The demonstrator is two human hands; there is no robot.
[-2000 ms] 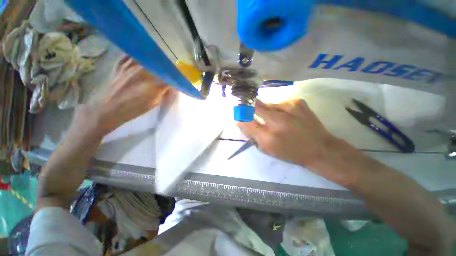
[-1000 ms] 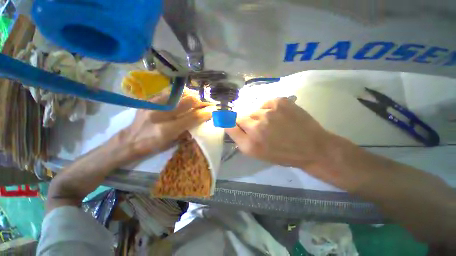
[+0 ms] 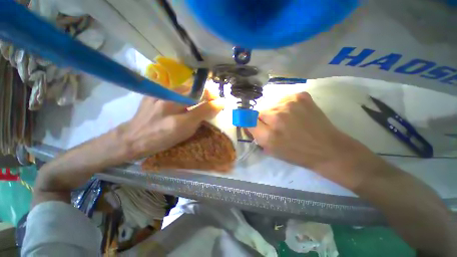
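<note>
A brown textured panel (image 3: pixel 195 153) lies below the needle area of the white sewing machine, its near edge by the ruler strip. My left hand (image 3: pixel 168 120) is on the panel's upper part, fingers reaching towards the bright needle area. My right hand (image 3: pixel 290 128) is closed just right of the blue cap (image 3: pixel 245 118), with a thin metal tool partly showing under its fingers. The stitching spot and my fingertips are lost in glare and behind machine parts.
Snips (image 3: pixel 398 125) with dark blue handles lie at the right. A yellow lump (image 3: pixel 169 73) is left of the needle. Pale pieces (image 3: pixel 37 75) and a brown stack (image 3: pixel 10 110) are at far left. The ruler edge (image 3: pixel 225 193) runs along the front. Blue machine parts cross the top.
The brown face has turned up since the earliest frame, where white backing showed. Since the middle frame, the panel has swung and lies flatter, more sideways. My left hand has moved in to the needle area.
</note>
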